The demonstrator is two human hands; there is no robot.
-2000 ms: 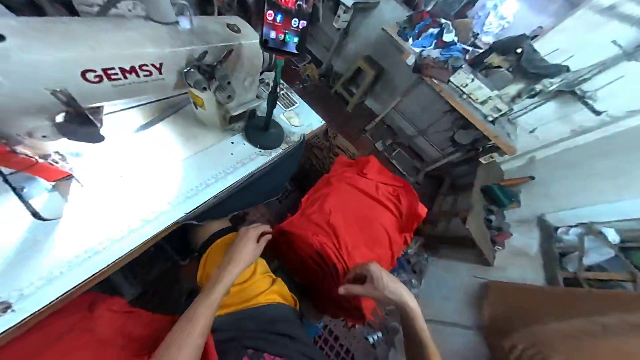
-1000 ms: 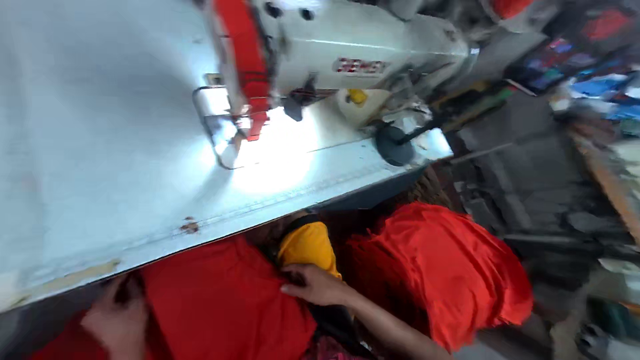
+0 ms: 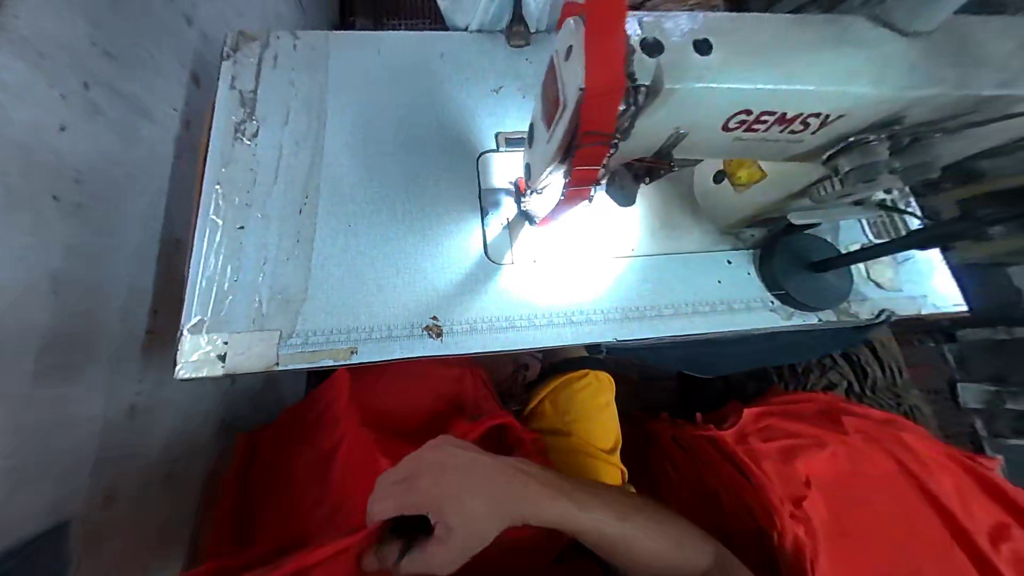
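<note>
My right hand (image 3: 452, 500) reaches in from the lower right, its fingers curled on the red fabric (image 3: 320, 480) draped below the table edge. A dark gap or object shows between its fingers; which one I cannot tell. My left hand is out of view. Just beyond my wrist lies yellow cloth (image 3: 578, 420). A second heap of red fabric (image 3: 864, 488) fills the lower right. Above them stands a Gemsy sewing machine (image 3: 768, 88) with a red strip (image 3: 600, 96) over its head, and its lamp lights the needle area.
The pale sewing table (image 3: 384, 200) has taped, worn edges and a printed ruler along its front. A round black stand base (image 3: 806, 270) rests at its right end. Grey floor (image 3: 72, 240) shows at the left.
My right hand has moved from the right-hand red heap to the red fabric at the left. My left hand, visible in both earlier frames, has left the view. The view has swung left.
</note>
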